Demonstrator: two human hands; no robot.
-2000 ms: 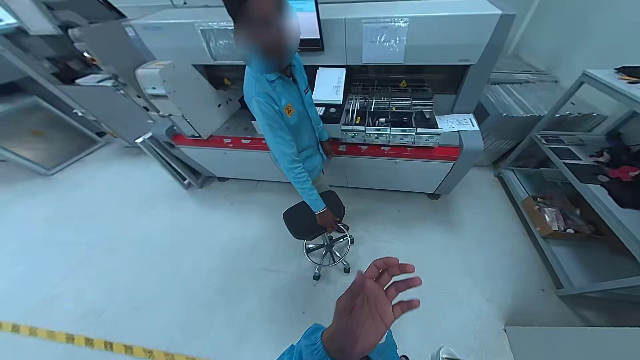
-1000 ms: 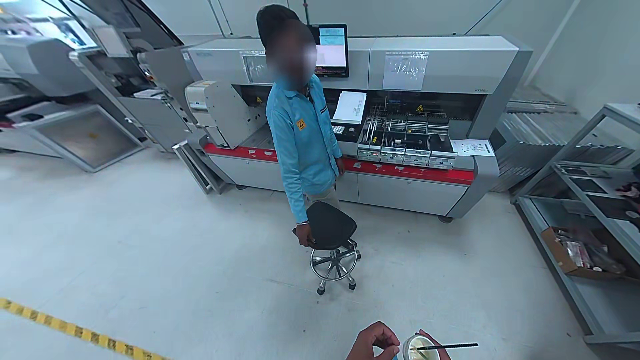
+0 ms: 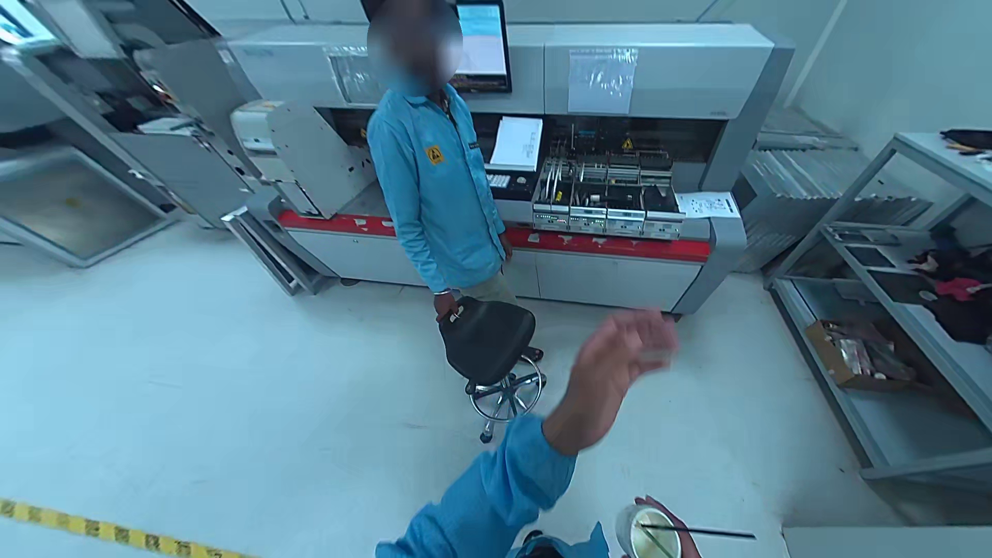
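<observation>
My left hand [image 3: 620, 360], blurred, is raised in front of me with its arm in a blue sleeve; nothing shows in it and its fingers look apart. At the bottom edge my right hand [image 3: 685, 533] is around a small tub [image 3: 626, 533] with pale contents, and a thin dark stick [image 3: 717, 533] lies across its mouth. Beyond my left hand a person [image 3: 434, 186] in a blue jacket stands with one hand on a black wheeled stool [image 3: 488, 341].
Behind the person is a long grey machine [image 3: 620, 283] with a red edge, feeders [image 3: 608, 198] and a monitor [image 3: 482, 43]. A metal shelf rack [image 3: 833, 387] with a cardboard box [image 3: 833, 360] stands at right. Frames [image 3: 77, 201] lean at left; yellow-black tape [image 3: 116, 535] crosses the floor.
My left hand has risen from beside the tub, where it was a second ago. The other person stands more upright than two seconds ago, still holding the stool.
</observation>
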